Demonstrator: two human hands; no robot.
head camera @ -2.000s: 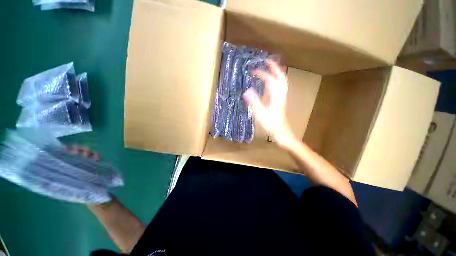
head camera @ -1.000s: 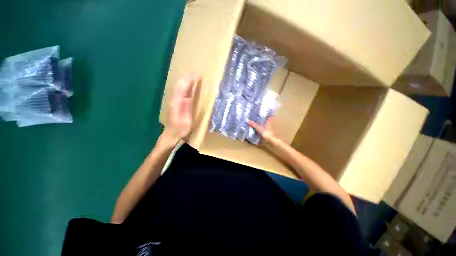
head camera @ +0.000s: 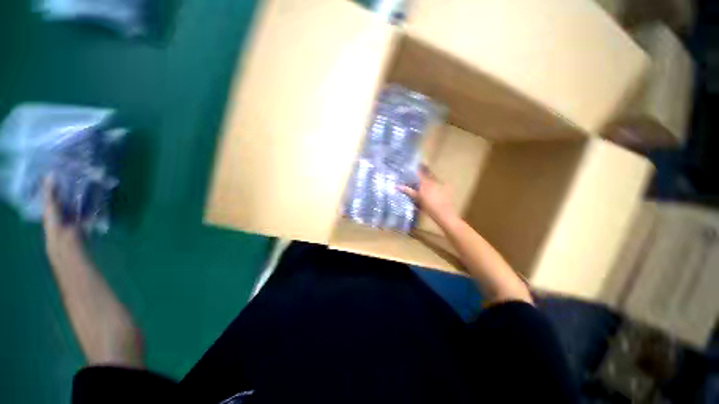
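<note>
An open shipping carton stands in front of me, beside the green belt. Bubble-wrapped units stand in rows against its left inner wall. My right hand is inside the carton against the right edge of the rows. My left hand is at the near edge of a loose group of bubble-wrapped units on the belt. The picture is blurred, and I cannot tell whether the left fingers have closed on them.
The green conveyor belt runs along the left. More bubble-wrapped units lie at its top left. Wide carton flaps fold outward. Closed cartons stand on the right, with another carton at the upper right.
My left hand has moved from the carton's left flap out to the units on the belt. My right hand stays in the carton by the rows. The whole view has shifted.
</note>
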